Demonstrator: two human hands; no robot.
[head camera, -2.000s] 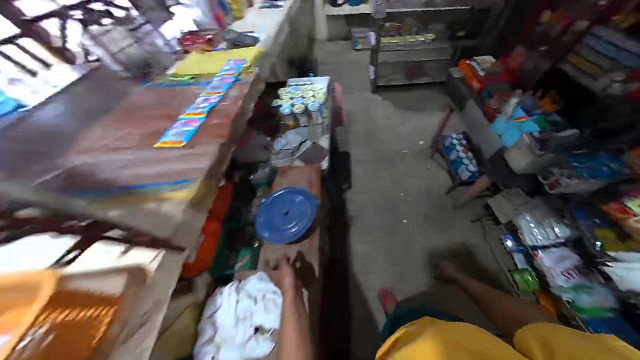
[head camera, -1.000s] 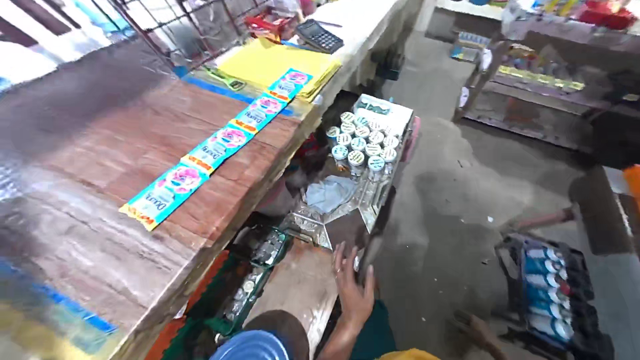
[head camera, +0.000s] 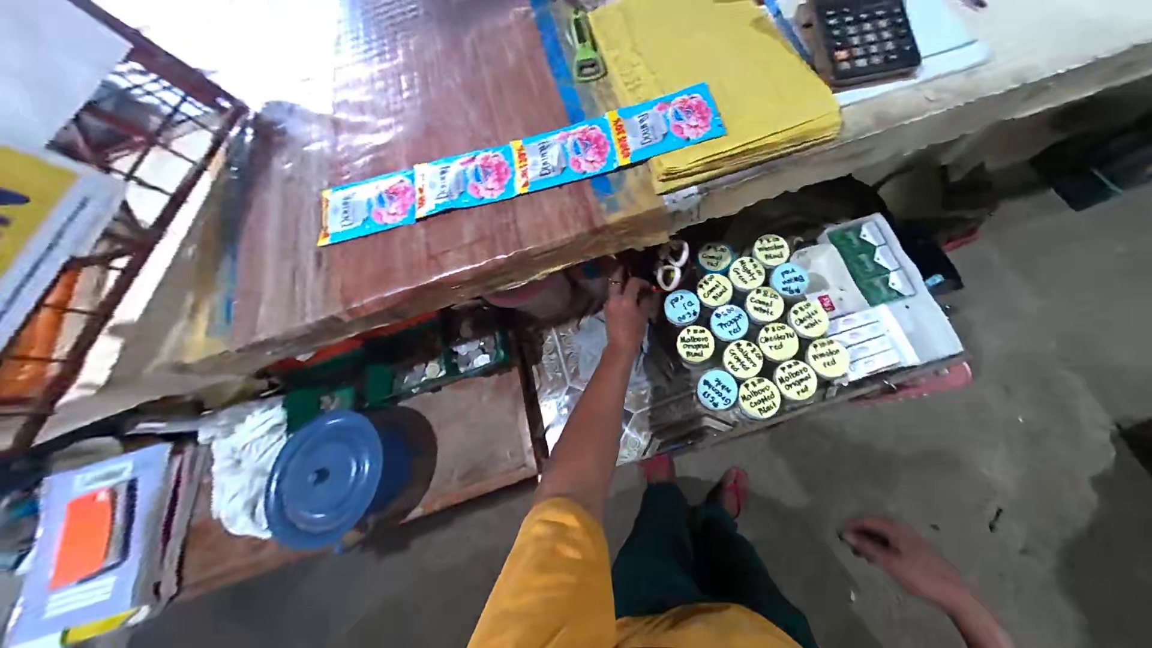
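My left hand (head camera: 627, 301) reaches in under the counter's edge, beside a pair of white-handled scissors (head camera: 671, 265); its fingertips are partly in shadow, and whether they touch anything is unclear. Just right of it stand several jars with yellow and blue handwritten lids (head camera: 742, 357). Below the hand lies a patterned clear sheet (head camera: 576, 360). My right hand (head camera: 903, 555) hangs over the concrete floor at lower right, fingers curled; nothing plain shows in it. A strip of blue sachets (head camera: 522, 166) lies on the wooden counter (head camera: 450, 279) above.
Yellow paper envelopes (head camera: 720, 81), a green cutter (head camera: 586, 54) and a black calculator (head camera: 866, 38) rest on the counter. Below it are a blue lidded container (head camera: 324, 479), a white cloth (head camera: 247, 472), a green tray of coins (head camera: 441, 364) and a stack of papers (head camera: 99, 540).
My left hand has moved from above the low bench to under the counter's edge, beside the jars. The view has turned toward the counter.
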